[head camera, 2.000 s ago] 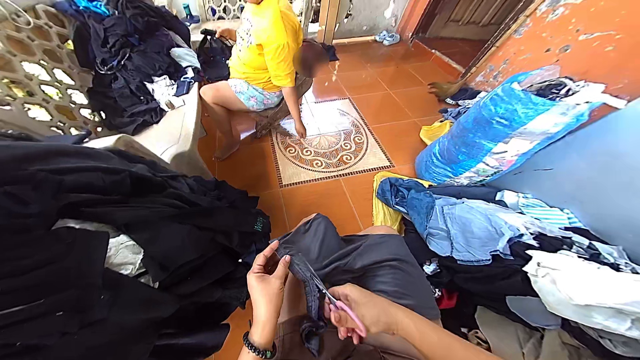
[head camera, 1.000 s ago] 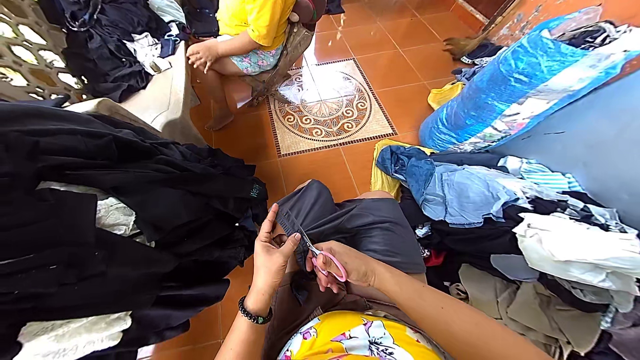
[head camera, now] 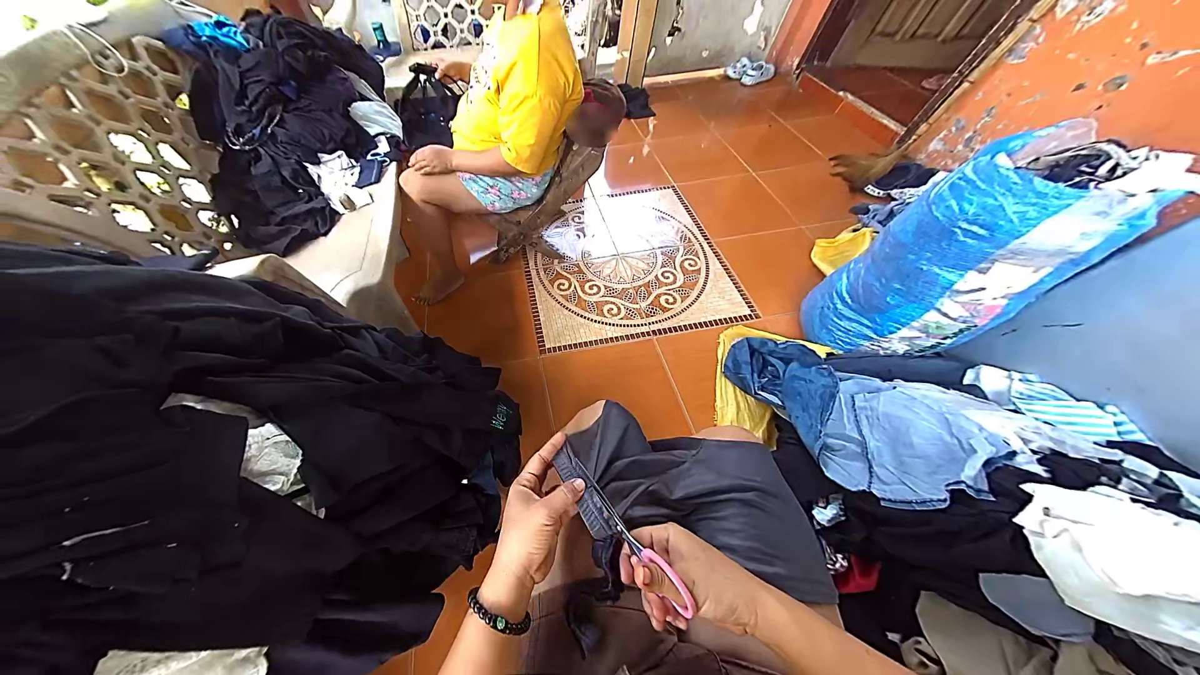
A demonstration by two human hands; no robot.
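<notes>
A dark grey garment [head camera: 722, 497] lies across my lap. My left hand [head camera: 537, 516] pinches its gathered, elastic-looking edge [head camera: 592, 511] between thumb and fingers, with a black bead bracelet on the wrist. Pink-handled scissors [head camera: 667, 581] are in my right hand [head camera: 689, 577], their blades pointing up and left along that edge, close to the left fingertips. Whether the blades are apart cannot be made out. A dark strip of cloth [head camera: 607, 562] hangs from the lower end of the edge, beside the right fingers.
Black clothes [head camera: 375, 394] are heaped at the left. Denim [head camera: 862, 431] and white cloth [head camera: 1116, 544] lie in a pile at the right, below a large blue plastic-wrapped bundle [head camera: 975, 253]. Further off, a person in a yellow shirt [head camera: 520, 94] sits by a patterned floor tile panel [head camera: 637, 272].
The view has tilted up since one second ago. The seated person's arm, reaching toward the floor two seconds ago, now rests on the lap. The scissors remain in my right hand at the garment's edge.
</notes>
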